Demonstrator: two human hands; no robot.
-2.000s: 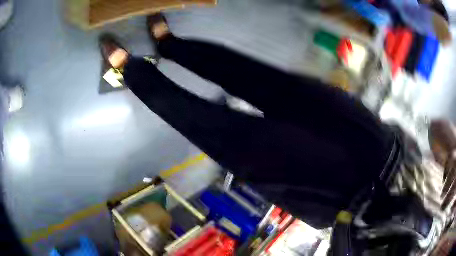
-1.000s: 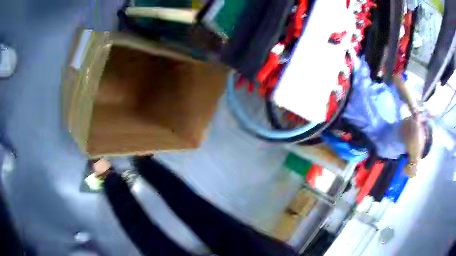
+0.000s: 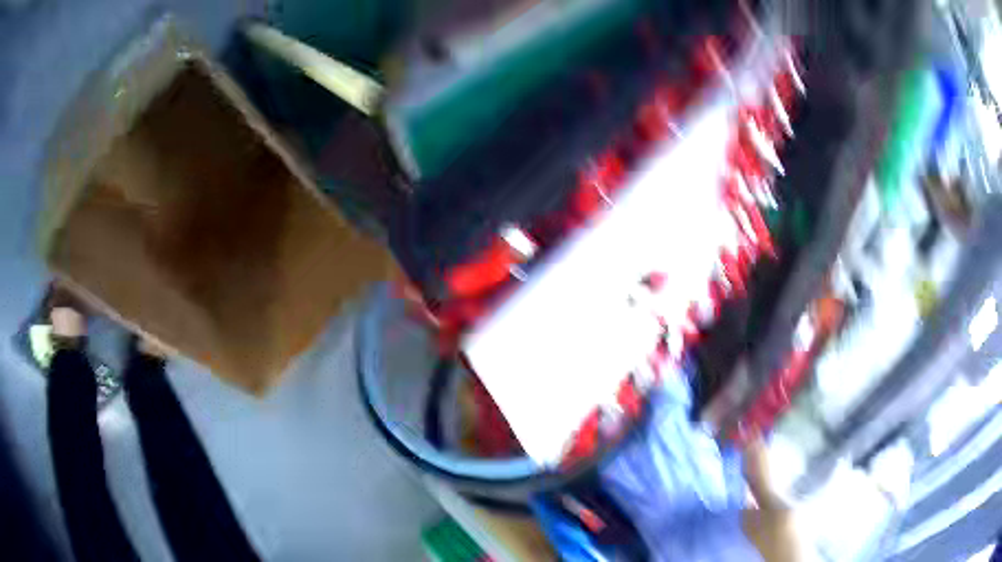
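Neither of my hands is in view. A white sheet lies slantwise across the middle, with many small red parts along its long edges. Its lower end is over a round container with a pale blue rim, where more red pieces show. A large open brown carton stands on the floor at the left; no contents can be made out. The picture is blurred, so the red parts' shape cannot be told.
Dark-trousered legs stand below the carton. Another person's blue sleeve and bare arm are at the lower right. A green-topped surface is at the upper middle. More red parts lie at the right.
The view has turned and shifted. The carton and legs now lie further left, and the white sheet looks larger and nearer the middle. The other person shows lower in the picture.
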